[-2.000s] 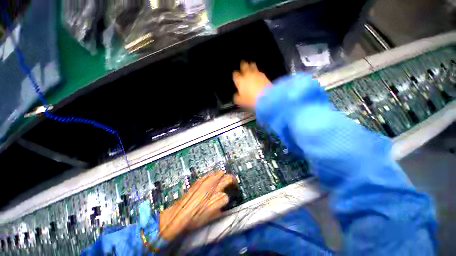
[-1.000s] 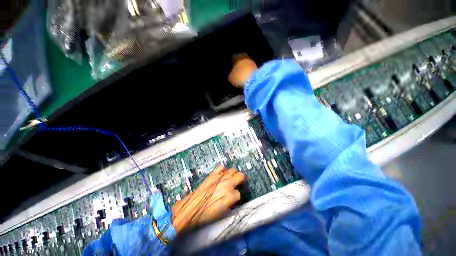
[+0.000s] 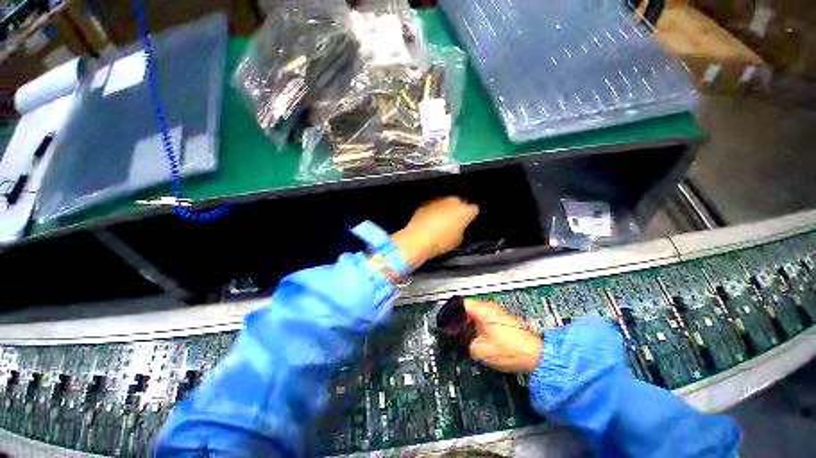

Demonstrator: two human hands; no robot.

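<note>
Green circuit boards point(image 3: 394, 398) lie edge to edge in a long row between pale rails point(image 3: 626, 259). My right hand point(image 3: 503, 338) is over the middle of the row and grips a dark block, a black component point(image 3: 454, 320), in its fingertips. Whether the component touches the board cannot be told. My left hand point(image 3: 438, 228) reaches into the dark shelf space beyond the far rail, slightly blurred. Its fingers are bent and what they hold, if anything, cannot be seen. A yellowish strap shows at the left wrist.
On the green bench point(image 3: 259, 170) lie clear bags of metal parts point(image 3: 385, 121), a ribbed blister tray point(image 3: 582, 67), a grey-blue sleeve point(image 3: 188, 98) and white paper point(image 3: 54, 103). A blue coiled cord point(image 3: 161, 116) hangs at left. A labelled bag point(image 3: 586, 222) lies on the shelf.
My right hand has come back from the shelf to the boards, with a black component now visible in it. My left hand has moved from the boards into the shelf space. The view shows more bench.
</note>
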